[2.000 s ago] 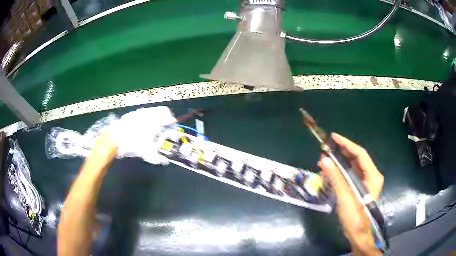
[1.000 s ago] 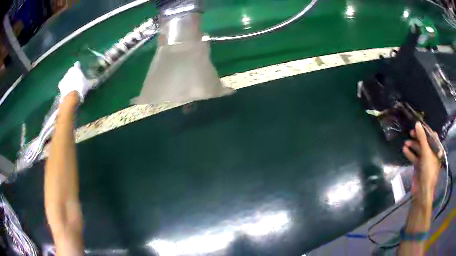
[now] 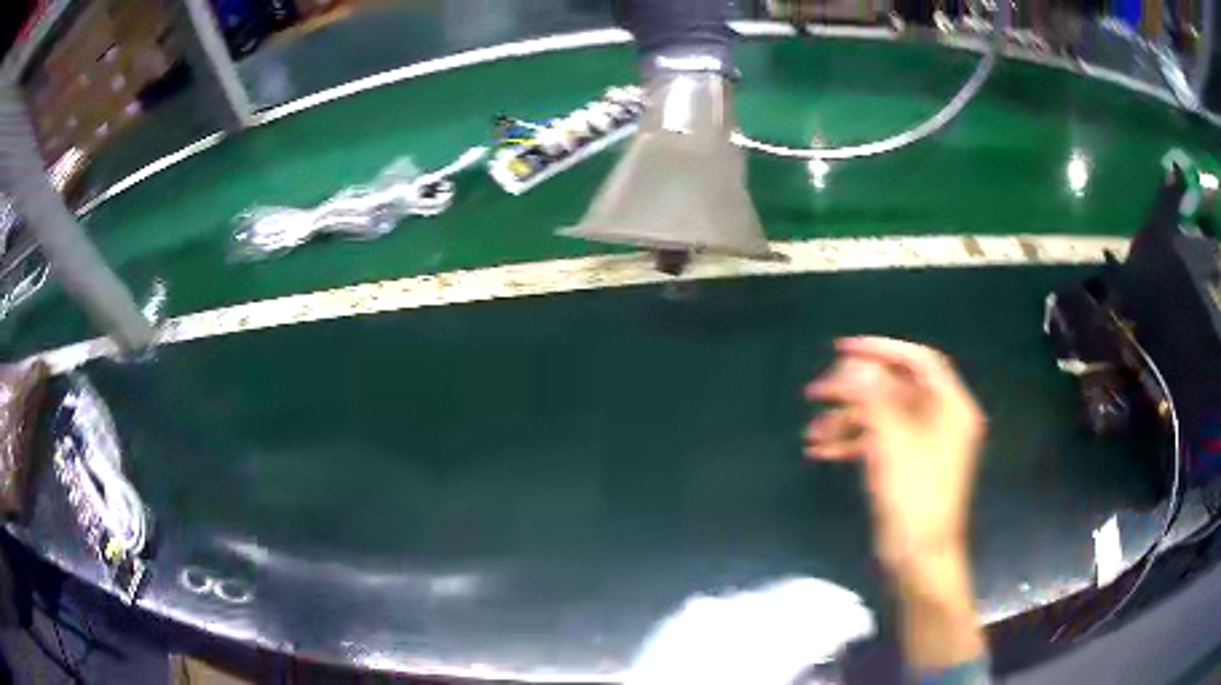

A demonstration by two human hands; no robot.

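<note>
My right hand is bare and raised over the right half of the dark mat, fingers curled loosely apart, nothing seen in it. A blurred white shape at the bottom edge looks like my gloved left hand; its fingers and anything it holds cannot be made out. An open power strip lies on the green conveyor left of the hood, partly behind it. Its bagged white cord lies on the belt to its left. The soldering iron cannot be made out.
The translucent hood hangs over the speckled rail. A dark holder with a pale cable stands at the right. Another bagged cord lies at the left edge. A grey post rises at the left.
The strip and cord have left my left hand and lie on the conveyor. My right hand has left the holder area, moved left, and no longer holds the iron. The view has turned left.
</note>
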